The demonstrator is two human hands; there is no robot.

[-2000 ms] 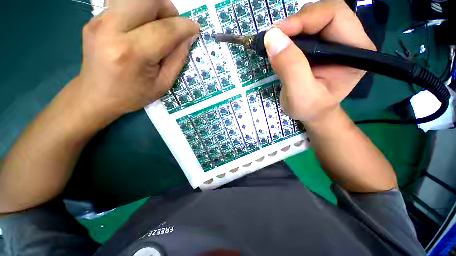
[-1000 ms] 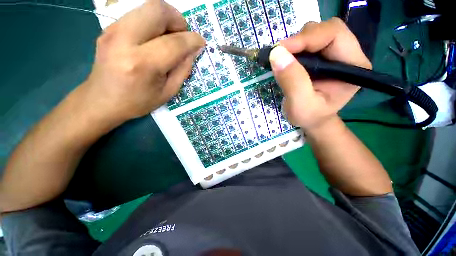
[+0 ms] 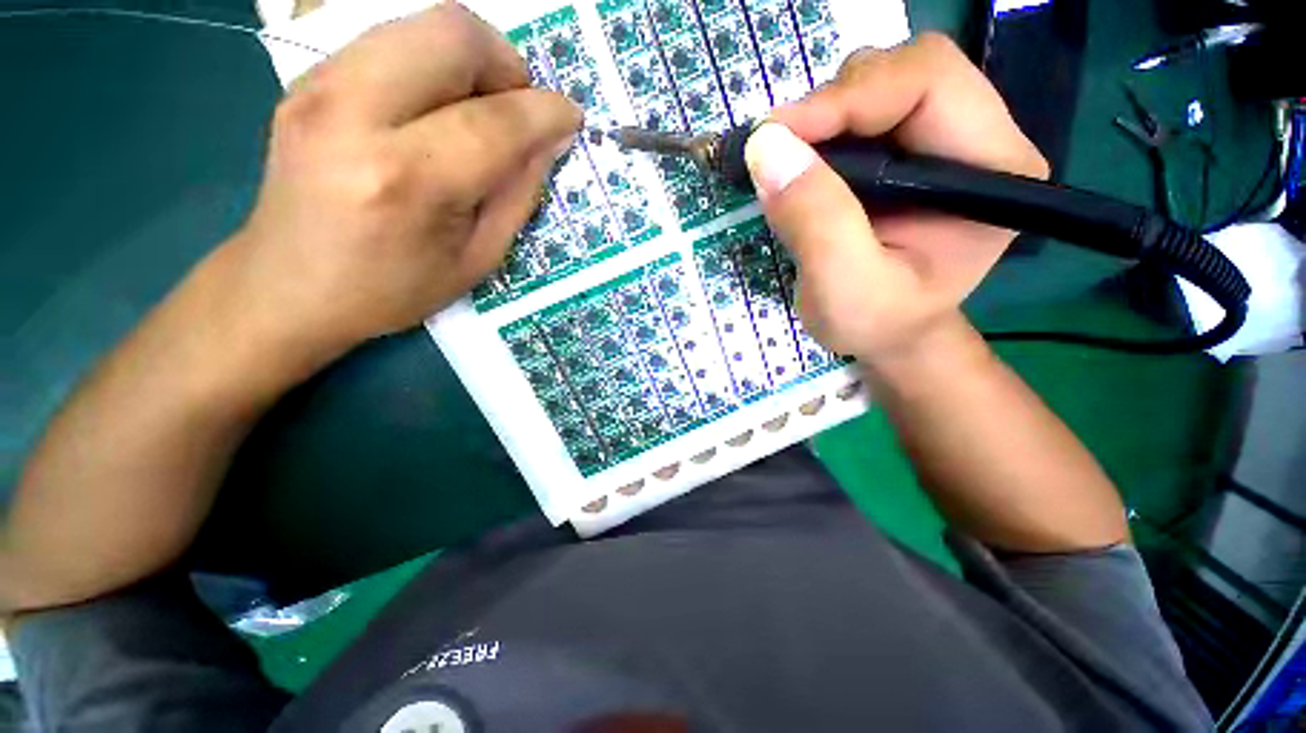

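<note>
My right hand (image 3: pixel 910 201) grips a black soldering iron (image 3: pixel 988 189), its thin tip pointing left over the boards near my left fingertips. My left hand (image 3: pixel 408 179) has thumb and forefinger pinched at the tip; a thin solder wire (image 3: pixel 129 13) trails from behind it to the upper left. The pinched end of the wire is too small to see clearly. Green circuit board panels (image 3: pixel 616 365) lie in a white tray (image 3: pixel 501 424) with tan half-round holes along its near edge. My left hand covers the tray's upper left part.
A dark smartphone-like slab (image 3: pixel 1020 86) lies right of the tray. Small dark pliers or cutters (image 3: pixel 1146 122) lie farther right. A pale crumpled paper or cloth (image 3: pixel 1268 287) is by the iron's cord. A clear plastic bag (image 3: pixel 287 616) shows at lower left, near my lap.
Since two seconds ago my left hand has shifted slightly right and down, and more of the wire shows. The iron has moved slightly left since one second ago, its tip staying near my left fingertips.
</note>
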